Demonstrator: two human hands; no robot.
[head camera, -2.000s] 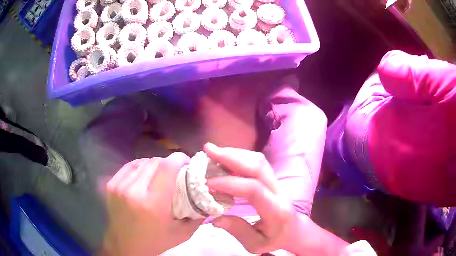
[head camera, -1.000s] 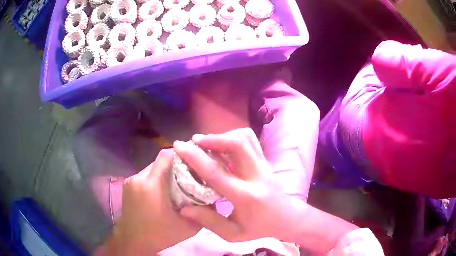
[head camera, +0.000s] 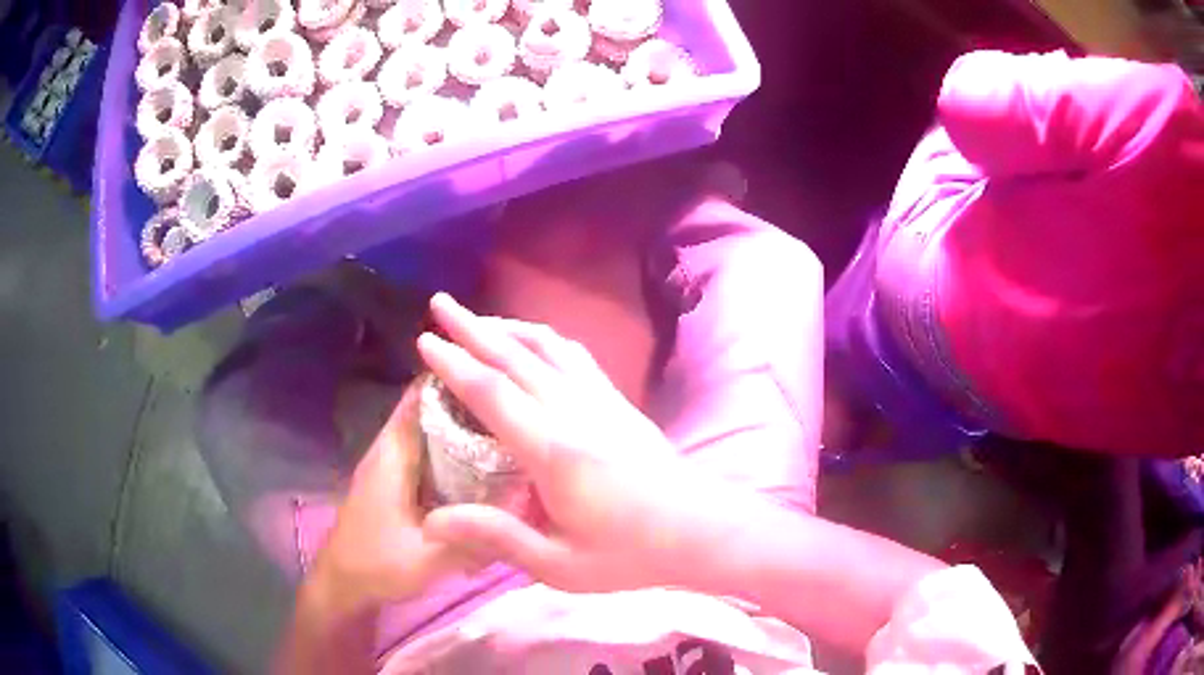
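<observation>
A white roll with a knobbly rim (head camera: 462, 462) is between my two hands above my lap. My left hand (head camera: 376, 514) holds it from the left side, its fingers partly hidden behind the roll. My right hand (head camera: 561, 442) lies over the top and right side of the roll, fingers stretched across it and thumb below. The roll's far end and most of its opening are hidden by my hands. A blue-violet crate (head camera: 436, 191) beyond my knees holds several rows of upright knobbly white rolls (head camera: 280, 125).
A person in a pink top (head camera: 1070, 277) sits close at the right. Another blue crate with white pieces (head camera: 56, 99) stands at the upper left. A blue crate (head camera: 126, 633) is at the lower left on the grey floor (head camera: 79, 396).
My right hand has moved from gripping the roll's rim to lying flatter across it. The roll has turned more upright. The crate and the neighbour appear shifted left and the view is tilted.
</observation>
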